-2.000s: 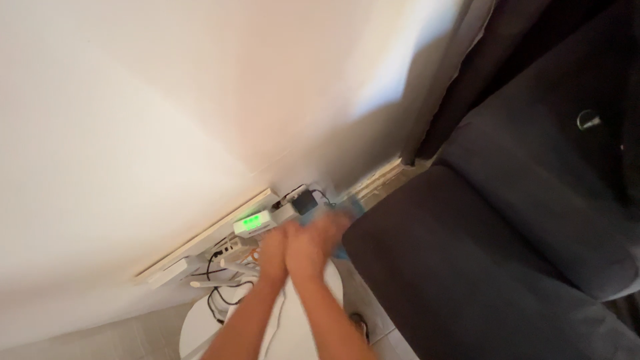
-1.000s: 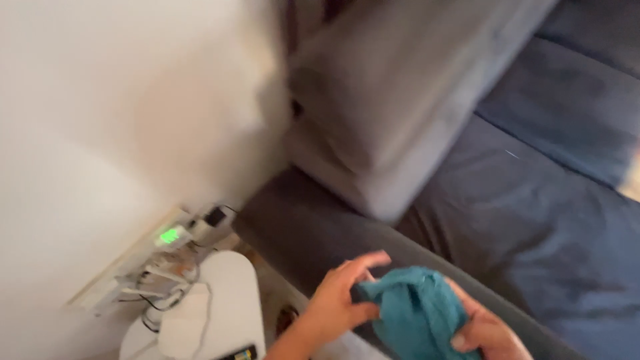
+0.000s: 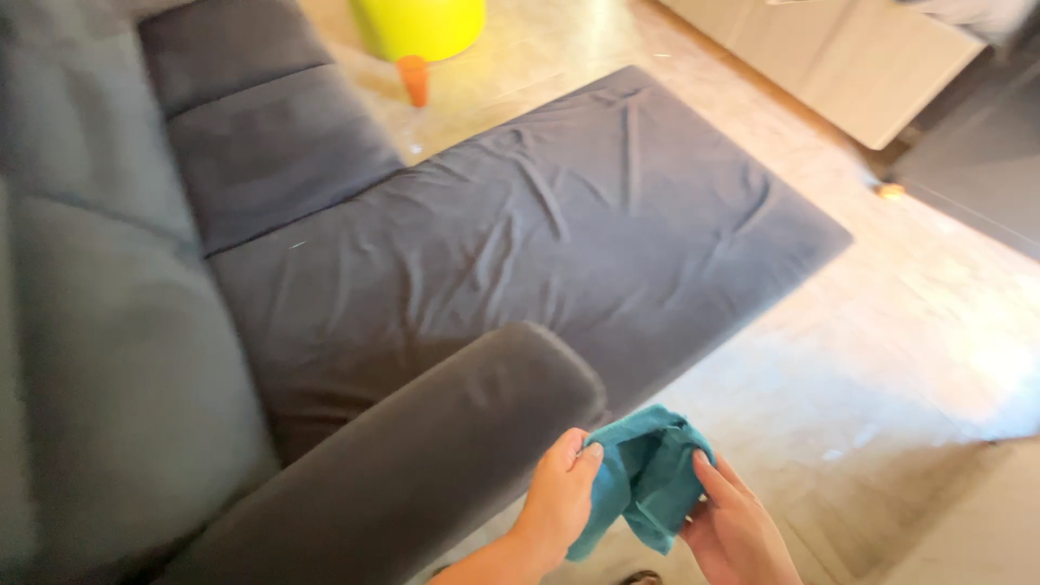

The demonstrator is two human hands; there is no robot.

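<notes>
A crumpled teal cloth [image 3: 642, 475] hangs between my two hands, beyond the end of the sofa's armrest. My left hand [image 3: 561, 496] pinches its left edge between thumb and fingers. On the cloth's right side, my right hand [image 3: 735, 512] grips it with the thumb on top, the fingers partly hidden behind the fabric. The dark grey sofa armrest [image 3: 455, 439] lies just left of my left hand.
A dark grey sofa seat [image 3: 520, 236] with a wrinkled cover stretches out past the armrest, its backrest [image 3: 114, 325] at the left. Farther off are a yellow-green object with an orange leg [image 3: 414, 80] and a light wooden cabinet [image 3: 845, 65]. Tiled floor [image 3: 812, 390] lies at the right.
The view has swung right, from the wall and white side table to the sofa. My left hand, spread beside the cloth one second ago, now grips it.
</notes>
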